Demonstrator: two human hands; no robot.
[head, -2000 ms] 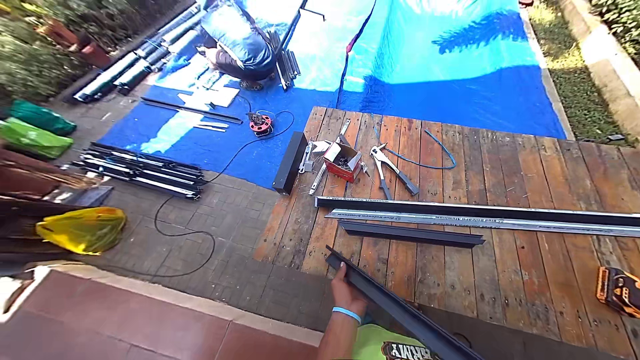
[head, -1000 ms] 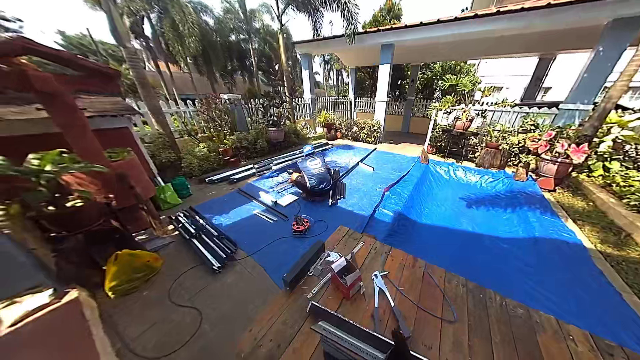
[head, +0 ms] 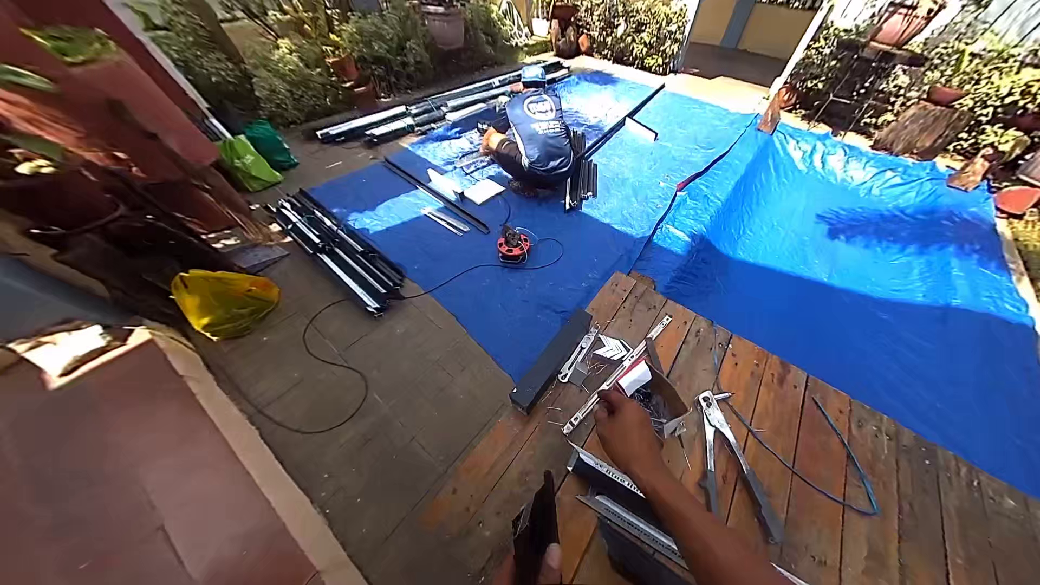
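Observation:
My left hand (head: 539,564), at the bottom edge and partly cut off, grips a dark metal profile (head: 536,520) seen nearly end-on. My right hand (head: 624,429) is over the wooden deck at the near side of an open cardboard box (head: 670,400) of small metal fasteners; whether its curled fingers hold anything cannot be told. Beside it lies a slotted metal strip (head: 656,327). To the right rests a long-handled hand riveter (head: 731,455). Light-edged metal profiles (head: 634,516) lie under my right forearm. Locking pliers (head: 578,355) lie near a dark box-section piece (head: 552,361).
A person (head: 536,134) squats on the blue tarpaulin (head: 520,301) beyond a red cable reel (head: 513,245). Its black cord crosses the paving. Bundled dark profiles (head: 337,252) and a yellow plastic bag (head: 223,302) lie left. A blue cord (head: 849,455) lies on the deck.
My right hand, not seen two seconds ago, is now at the cardboard box. The dark profile in my left hand, lying slantwise two seconds ago, now points forward. The view has swung up and back down.

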